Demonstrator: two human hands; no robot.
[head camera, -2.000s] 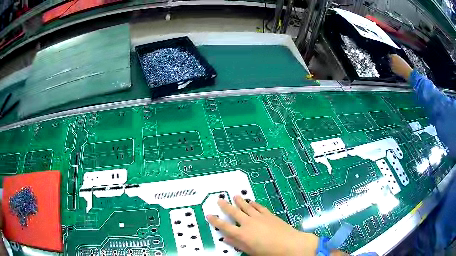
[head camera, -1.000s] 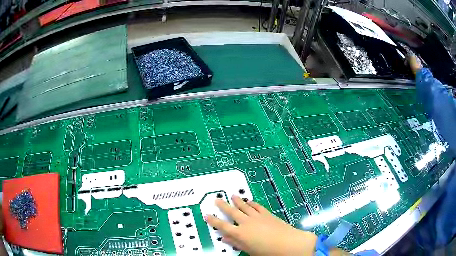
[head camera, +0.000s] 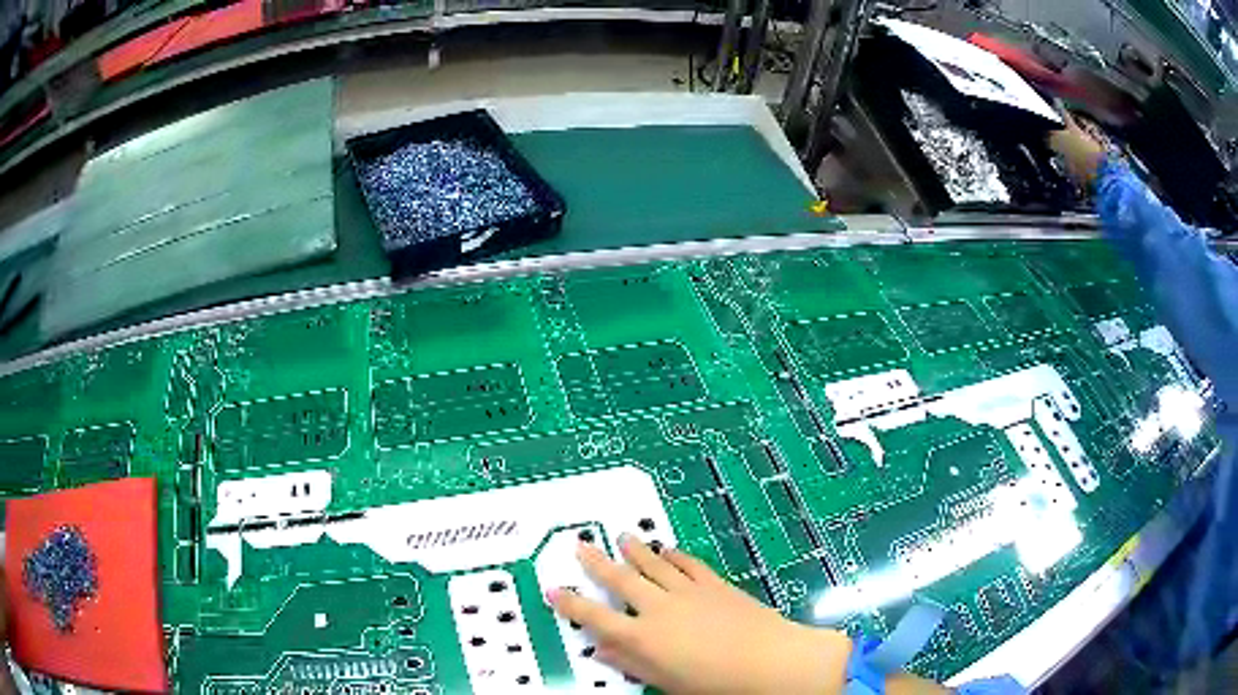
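A large green circuit board (head camera: 448, 407) with white areas and dark holes lies in front of me. My right hand (head camera: 686, 618), with a blue band at the wrist, rests palm down on its white pad area at the bottom centre, fingers apart; no part shows in it. A red pad (head camera: 122, 597) carries a small heap of tiny blue-grey metal parts (head camera: 60, 576) at the lower left. Of my left hand (head camera: 8, 638) only a sliver shows at the left edge, beside the pad; its fingers and grip are hidden.
A black bin (head camera: 448, 190) full of small metal parts stands behind the board. A pale green slab (head camera: 204, 204) lies left of it. Another person's blue sleeve and hand (head camera: 1086, 152) reach over black trays with silver pieces (head camera: 957, 149) at the upper right.
The view has shifted slightly, so the bin and board sit a little further left. The other person's hand has moved between the trays. My right hand stays on the same pad area.
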